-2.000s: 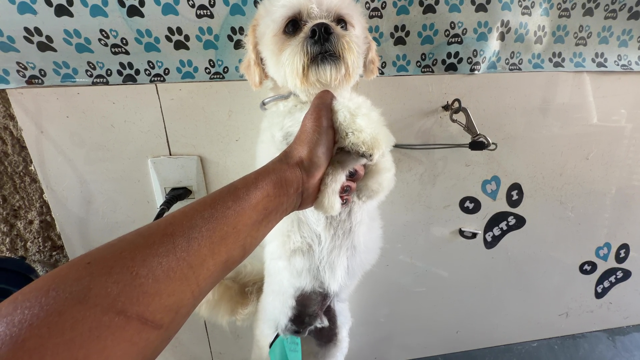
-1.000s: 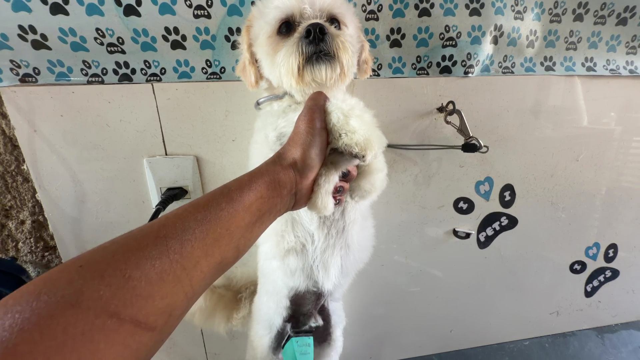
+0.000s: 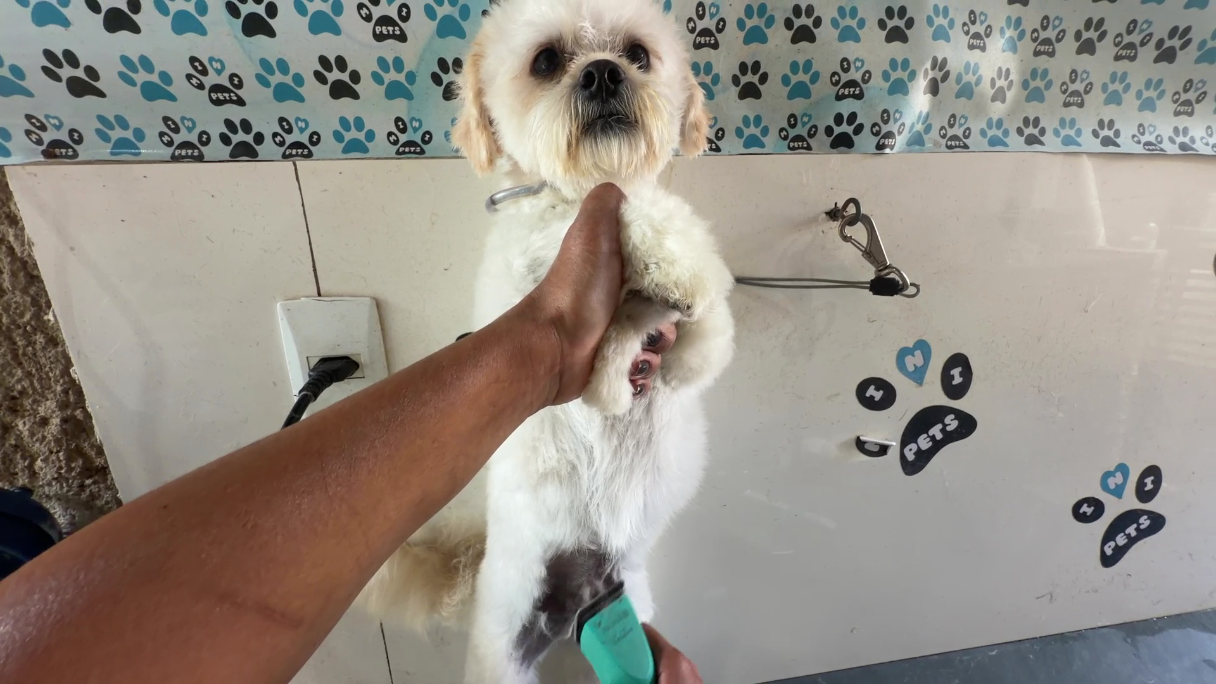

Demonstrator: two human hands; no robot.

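Note:
A white, cream-eared dog [image 3: 598,475] stands upright on its hind legs, facing me. My left hand [image 3: 584,294] reaches in from the lower left and is closed around both its front paws [image 3: 665,256] at chest height; some fingertips show between the paws. At the bottom edge my right hand [image 3: 671,657] holds a teal electric hair clipper [image 3: 616,638], mostly cut off by the frame. The clipper's dark blade lies against or close beside the dark, short-haired skin of the lower belly [image 3: 570,589]. Around the neck is a grey loop [image 3: 516,195].
A grey cord [image 3: 807,282] runs from behind the dog to a metal snap hook [image 3: 866,237] on the tiled wall [image 3: 779,532]. A black plug sits in a wall socket [image 3: 332,323] at left. Paw-print sheeting [image 3: 807,76] covers the upper wall. A grey surface [image 3: 1092,651] shows at lower right.
The clipper has moved up and to the right across the lower belly, and part of my right hand has come into view. My left hand keeps its hold on the front paws.

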